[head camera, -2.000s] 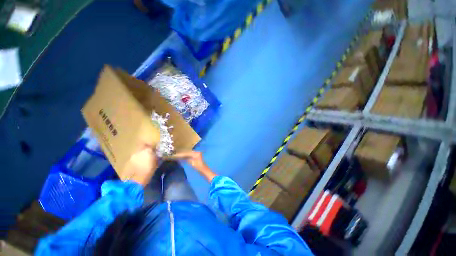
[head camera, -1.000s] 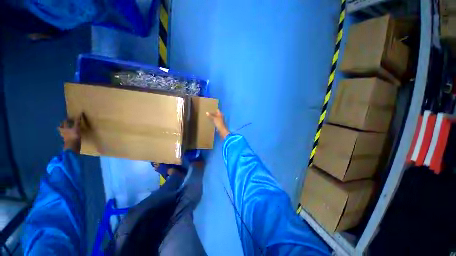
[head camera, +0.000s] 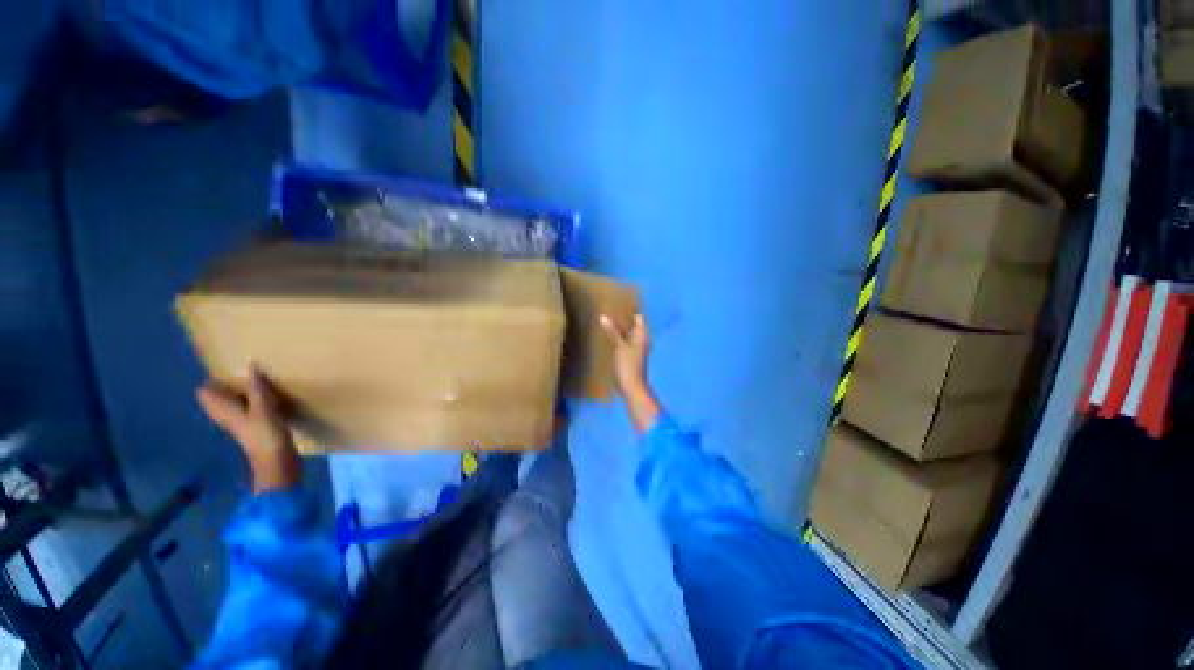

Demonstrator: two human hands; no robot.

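A brown cardboard carton (head camera: 419, 367) is held over the near part of a blue scrap bin (head camera: 299, 199). Whitish tangled waste (head camera: 445, 225) shows in the bin behind the carton; the rest of the bin is hidden. My left hand (head camera: 259, 422) is on the carton's lower left, fingers against its side. My right hand (head camera: 630, 356) holds the flap that sticks out at the carton's right. The carton is a little blurred and its inside is hidden.
A person's blue garment (head camera: 236, 46) is at the upper left. Stacked cartons (head camera: 936, 380) stand on a shelf at the right, behind yellow-black floor tape (head camera: 875, 262). A blue stool (head camera: 393, 526) is by my legs. A dark metal frame (head camera: 98, 576) is at the lower left.
The carton has moved a little right and tipped, so its upper side now shows. Both hands have moved right with it, still holding it. Less of the waste shows.
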